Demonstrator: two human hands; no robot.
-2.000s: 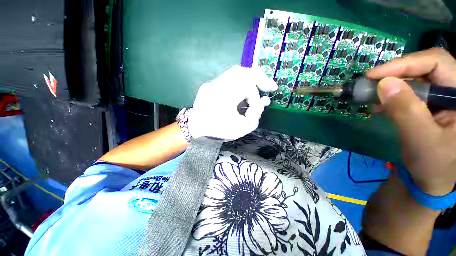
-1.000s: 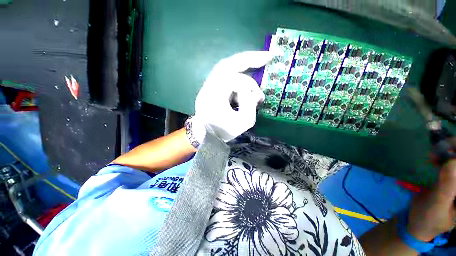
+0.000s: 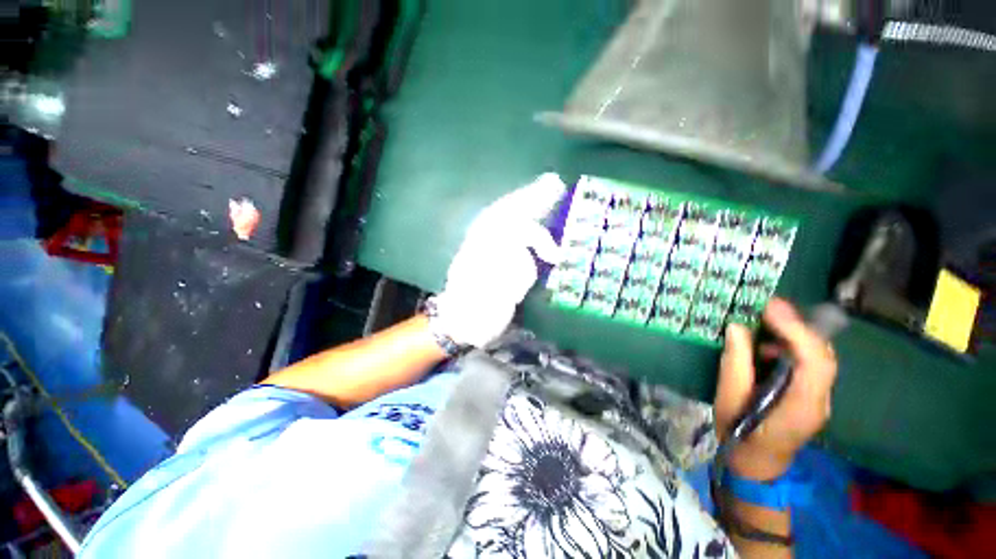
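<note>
A green PCB panel [image 3: 672, 260] with rows of small boards lies on a purple pad, which shows only as a sliver at the panel's left edge. My white-gloved left hand [image 3: 497, 268] holds the panel's left edge, index finger near the upper corner and thumb lower down. My bare right hand [image 3: 781, 382] is at the panel's lower right corner, thumb and a fingertip at its edge. It also holds the soldering iron [image 3: 769, 395] across the fingers, its front end pointing right, away from the panel. The iron's tip is blurred.
A grey flared fume hood [image 3: 699, 93] stands just behind the panel. A dark iron stand [image 3: 890, 262] and a yellow sponge [image 3: 953, 311] are at the right. Black sheets [image 3: 175, 120] lie at the left. A green mat [image 3: 459, 120] is under the work.
My right hand has moved the iron off the boards, out to the right, then back to the panel's lower right corner. The view has shifted, showing the hood, stand and sponge.
</note>
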